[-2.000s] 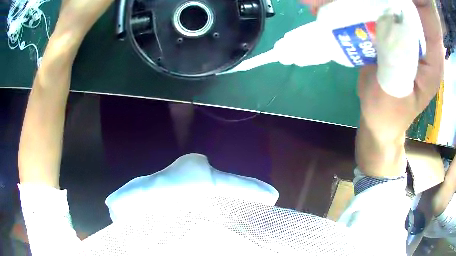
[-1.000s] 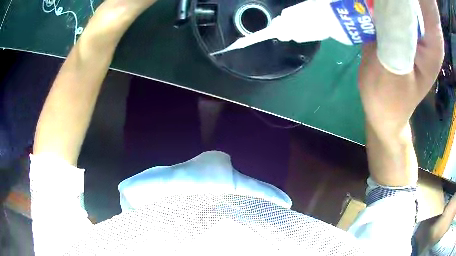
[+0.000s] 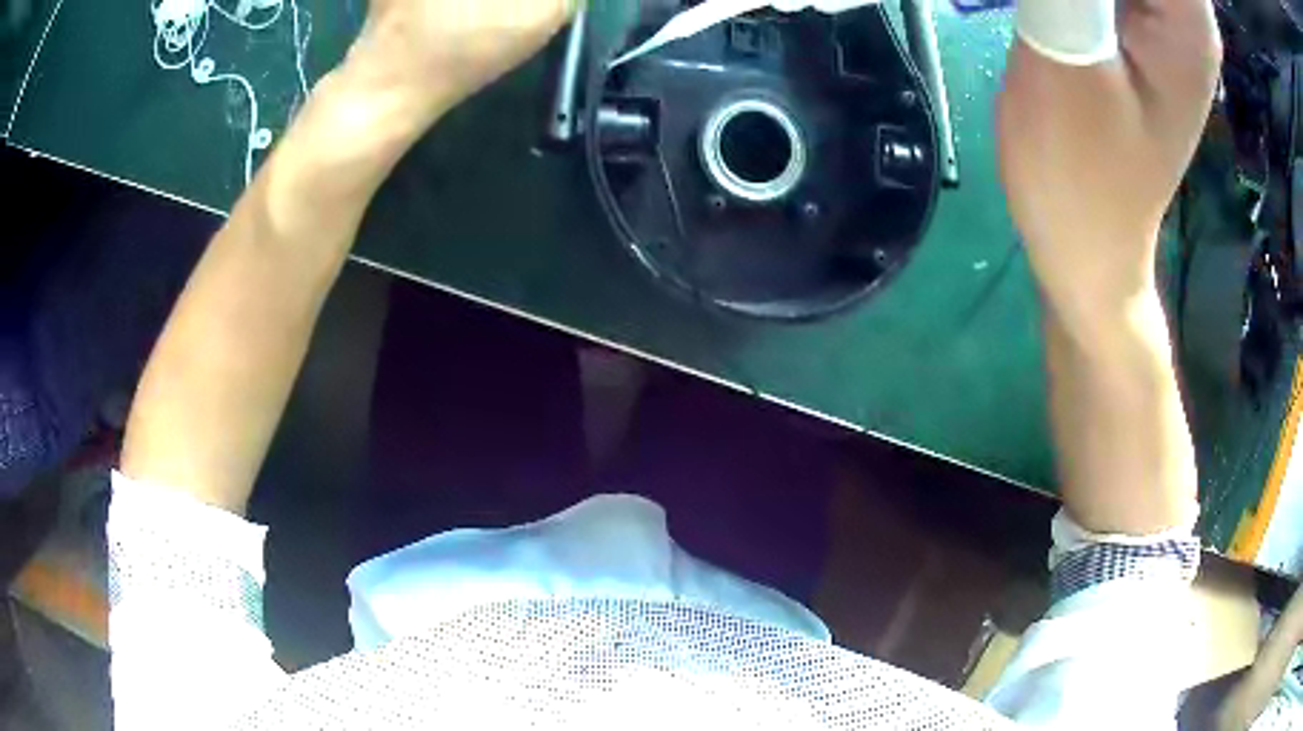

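Observation:
A black plastic housing (image 3: 843,236) lies on the green bench, its silver centre ring facing up and straight black bars at both sides. The white glue bottle's long nozzle (image 3: 686,26) points left, its tip at the housing's upper left rim. The bottle's body is mostly cut off by the top edge. My right hand (image 3: 1100,129), with a white finger cot, is at the bottle; its fingertips are out of frame. My left hand (image 3: 465,36) is at the top, left of the housing, its fingers cut off by the edge.
A tangled white cord with small discs (image 3: 200,43) lies on the bench at upper left. Black parts (image 3: 1257,214) are grouped at the right, near the yellow-orange edging (image 3: 1276,500). Another person's hand (image 3: 1272,664) shows at lower right. A cardboard box (image 3: 1215,621) is below the bench.
The housing appears lower and further right in view. The nozzle tip has moved from the housing's lower rim, past its left side, to its upper left rim. My right hand is higher in view.

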